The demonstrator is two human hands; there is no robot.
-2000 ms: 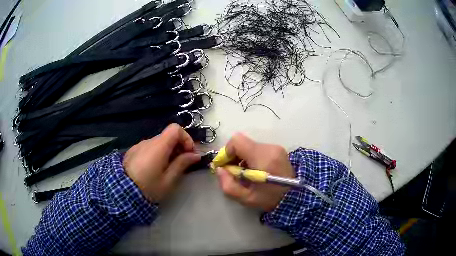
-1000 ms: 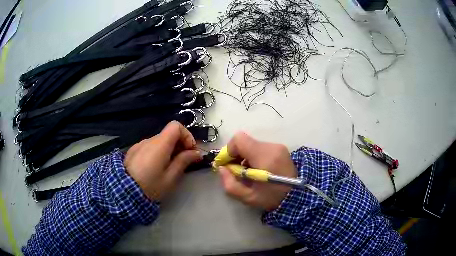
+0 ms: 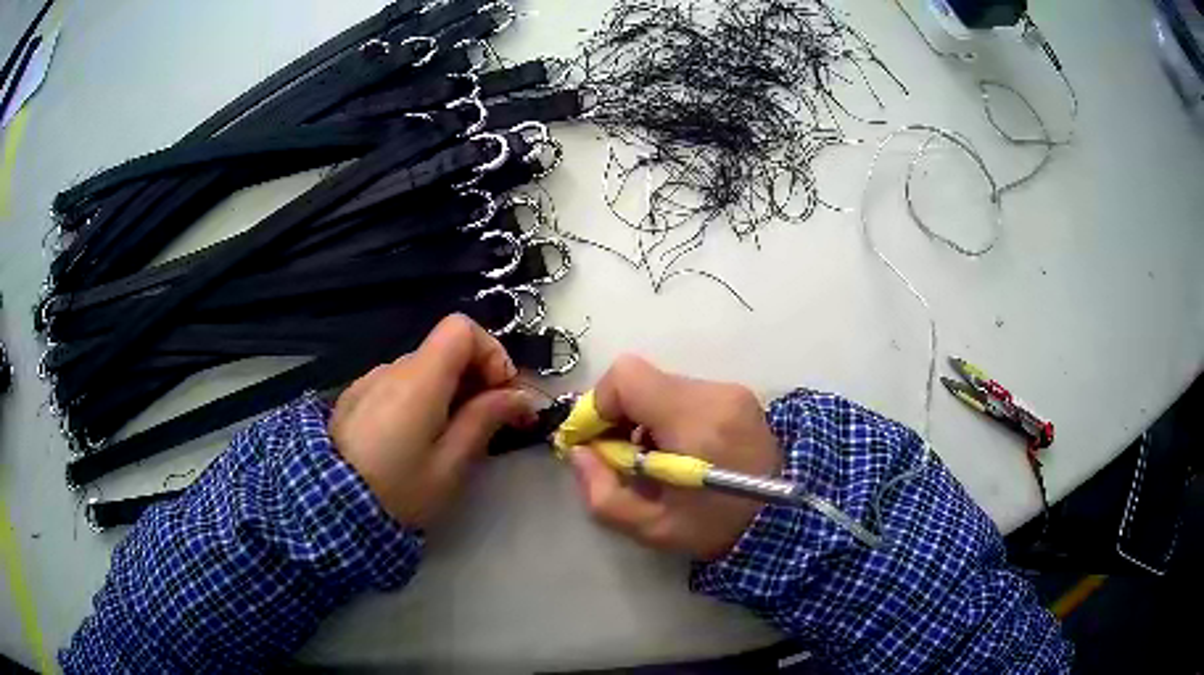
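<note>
My left hand (image 3: 429, 429) pinches a thin thread tail between thumb and forefinger, with a short black webbing strap (image 3: 523, 433) under its fingers. My right hand (image 3: 687, 455) holds a yellow thread burner pen (image 3: 673, 464) with a silver rear section. Its tip is at the strap end, hidden by a yellow wrap (image 3: 581, 418) at the fingers. Part of a shiny D-ring (image 3: 565, 400) shows at the strap end. How the left hand's other fingers hold the strap is hidden.
Piled black straps (image 3: 251, 264) with D-rings lie at left. A tangled thread waste heap (image 3: 720, 112) lies beyond the hands. The pale pen cord (image 3: 932, 346) loops at right near red-handled snips (image 3: 1003, 402). A black adapter (image 3: 990, 12) is at upper right.
Both hands stay almost in place at the strap end. The thread near the left fingers now shows as a small curve. The surroundings have shifted very slightly in view.
</note>
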